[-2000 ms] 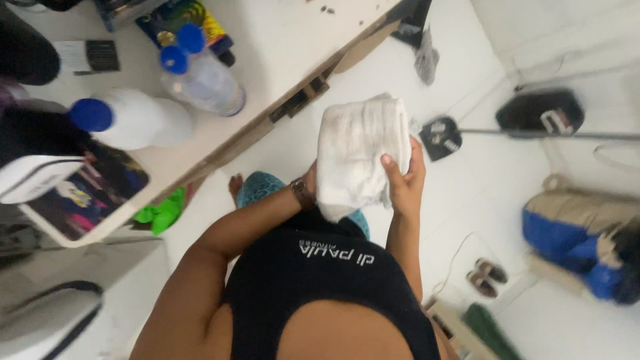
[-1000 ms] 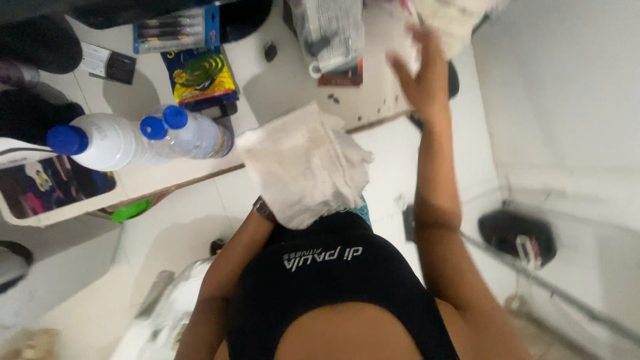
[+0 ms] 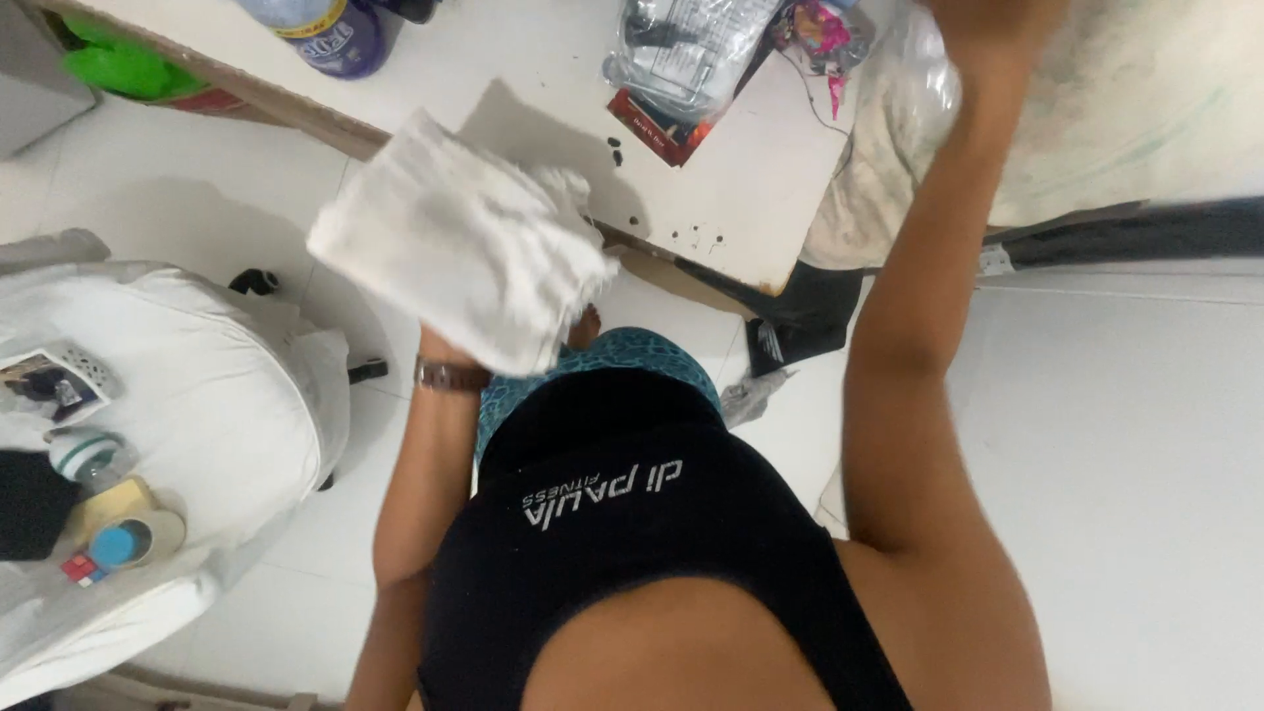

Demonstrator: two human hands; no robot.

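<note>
A folded white cloth with a frayed edge (image 3: pixel 464 247) rests on my left hand (image 3: pixel 446 348), which is mostly hidden beneath it; a brown watch is on that wrist. My right hand (image 3: pixel 1002 25) reaches to the top edge of the view, blurred and partly cut off, so its fingers do not show. It is over a cream, stained cloth (image 3: pixel 1116 109) and close to a clear plastic bag (image 3: pixel 923 69). Whether it touches either one I cannot tell.
The white table (image 3: pixel 750 188) bears a plastic-wrapped package (image 3: pixel 686 49), a dark red box (image 3: pixel 657 128) and a purple-labelled bottle (image 3: pixel 336 39). At left, a white-covered round seat (image 3: pixel 217 385) holds a cup (image 3: pixel 158 538) and other small items. A grey bag (image 3: pixel 755 395) lies on the floor.
The right hand has left the folded cloth and moved up and right to the cream cloth. The left hand still bears the folded cloth. The view has shifted rightward along the table.
</note>
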